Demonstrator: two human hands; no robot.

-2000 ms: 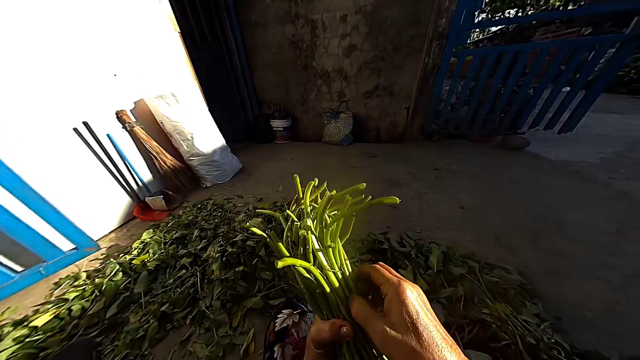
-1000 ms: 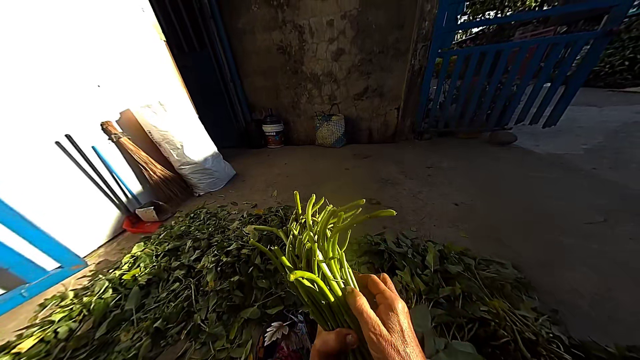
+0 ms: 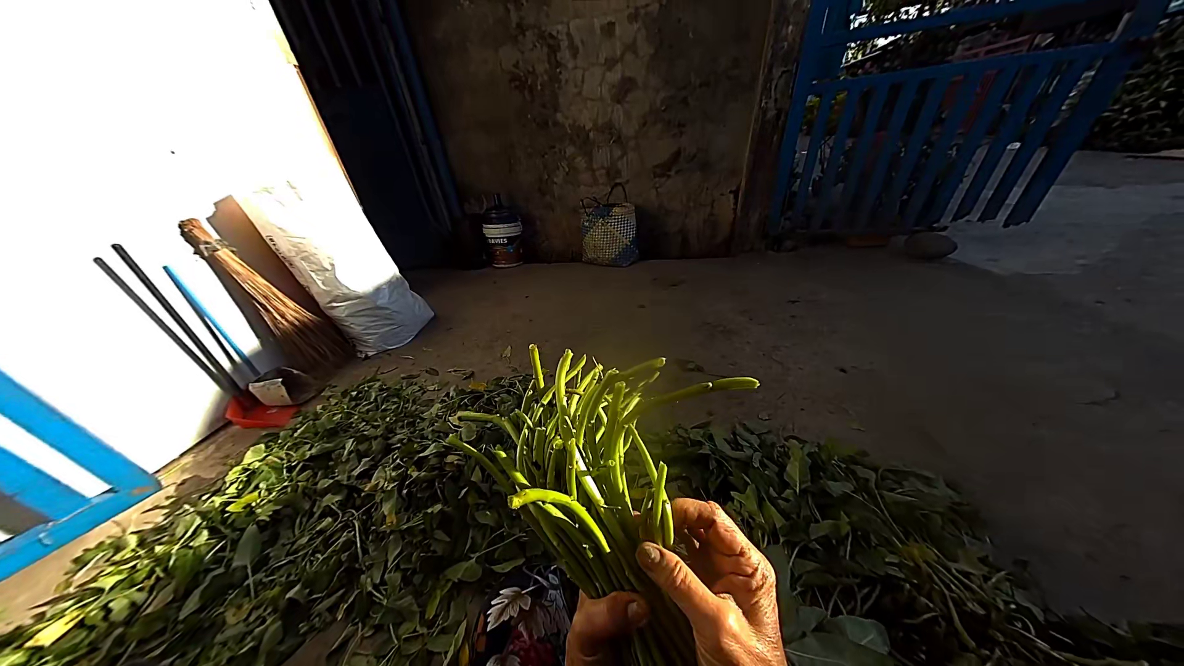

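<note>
A bundle of green leafy-vegetable stems (image 3: 592, 472) stands cut ends up at the lower centre, its lower part hidden by my hands and the frame edge. My left hand (image 3: 603, 627) is closed around the bundle low down, with only its thumb side showing. On the right side of the stems is my right hand (image 3: 717, 583), thumb and fingers pinching a short stem at the bundle's edge. Piled leafy greens (image 3: 370, 518) cover the ground to the left, and more leafy greens (image 3: 860, 536) lie to the right. Patterned cloth (image 3: 527, 615) shows beneath the hands.
Against the white wall at left lean a stick broom (image 3: 268, 301), a white sack (image 3: 342, 268) and long handles beside a red dustpan (image 3: 259, 413). A paint bucket (image 3: 502, 236) and woven basket (image 3: 610, 233) stand by the back wall. A blue gate (image 3: 934, 139) is at right.
My right hand's thumb and fingers have shifted on the right side of the bundle, and a short stem now stands between them. My left hand keeps its hold low on the stems.
</note>
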